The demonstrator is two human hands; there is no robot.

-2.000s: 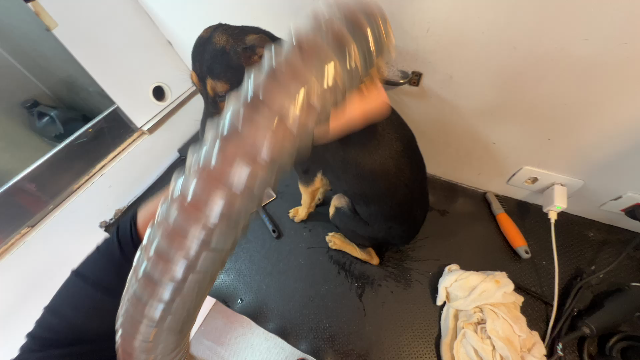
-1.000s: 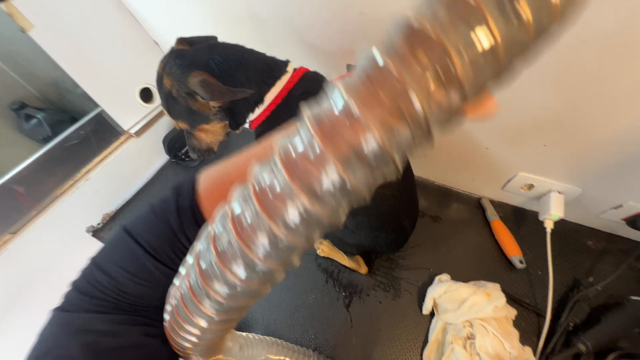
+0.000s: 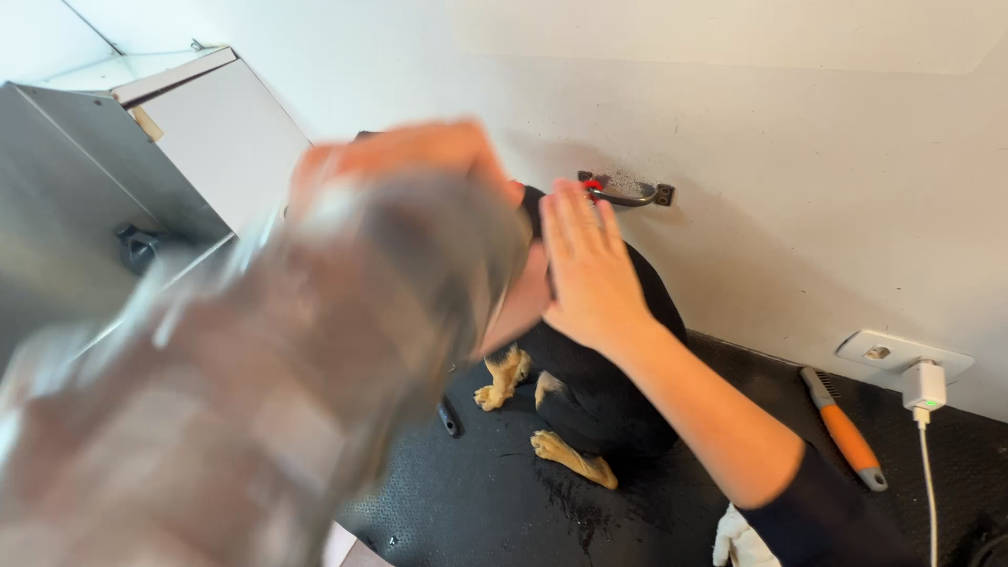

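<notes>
A black-and-tan dog (image 3: 606, 394) sits on a black textured mat against the wall, its head mostly hidden. My right hand (image 3: 591, 268), fingers extended, rests on or just over the dog's upper back and holds nothing. My left hand (image 3: 409, 157) is blurred, its fingers curled at the upper end of a clear ribbed hose (image 3: 260, 370); it seems to grip the hose end. This hose fills the left foreground, very near the camera, and covers part of the dog and my left arm.
A metal handle (image 3: 630, 197) with a red piece at one end is fixed to the wall. An orange-and-grey grooming comb (image 3: 846, 433), a white cloth (image 3: 740, 539) and a charger plug (image 3: 923, 386) with cable lie to the right. Metal cabinet (image 3: 71, 173) at left.
My right hand and forearm now show plainly over the dog's back. The hose has swung to the left and nearer the camera, and now hides the dog's head. The view has shifted.
</notes>
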